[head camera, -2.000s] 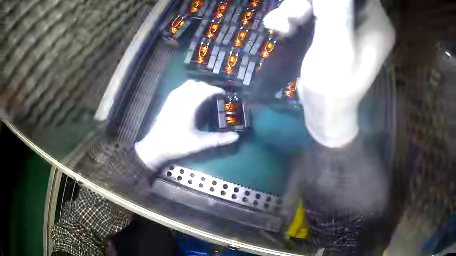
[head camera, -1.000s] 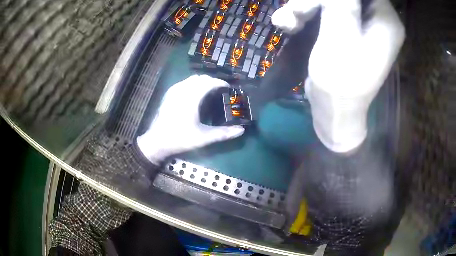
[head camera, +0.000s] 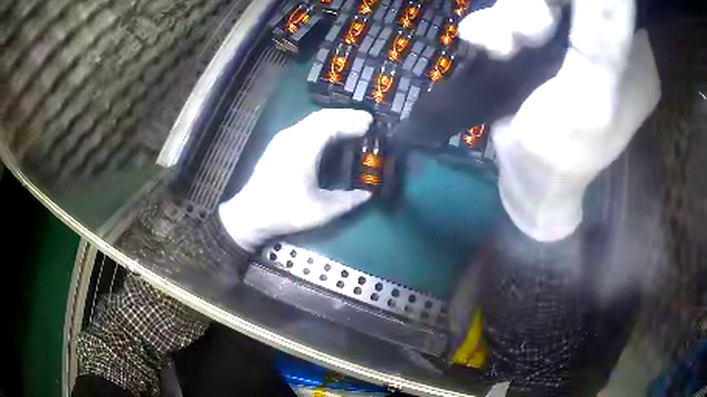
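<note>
My left hand (head camera: 298, 178), in a white glove, holds a black breaker unit (head camera: 370, 167) between thumb and fingers above the teal mat. The unit's open face shows orange copper. My right hand (head camera: 566, 124), in a white glove, is to the right, shut around a dark tapered tool, likely an air blow gun (head camera: 473, 93), whose narrow end points at the unit. The tool is blurred, and its tip is hard to make out.
Rows of units (head camera: 384, 77) lie at the back; one unit (head camera: 296, 22) sits apart at back left, another (head camera: 473, 138) below the tool. A slotted grille (head camera: 236, 128) is left, a perforated strip (head camera: 353, 281) in front, and grey foam (head camera: 85, 93) far left. The curved booth window's edge (head camera: 194, 312) crosses the foreground.
The view has shifted, moving the scene rightward. The held unit has turned a little in my left hand. My right hand and the tool have tilted, with the tool still aimed at the unit.
</note>
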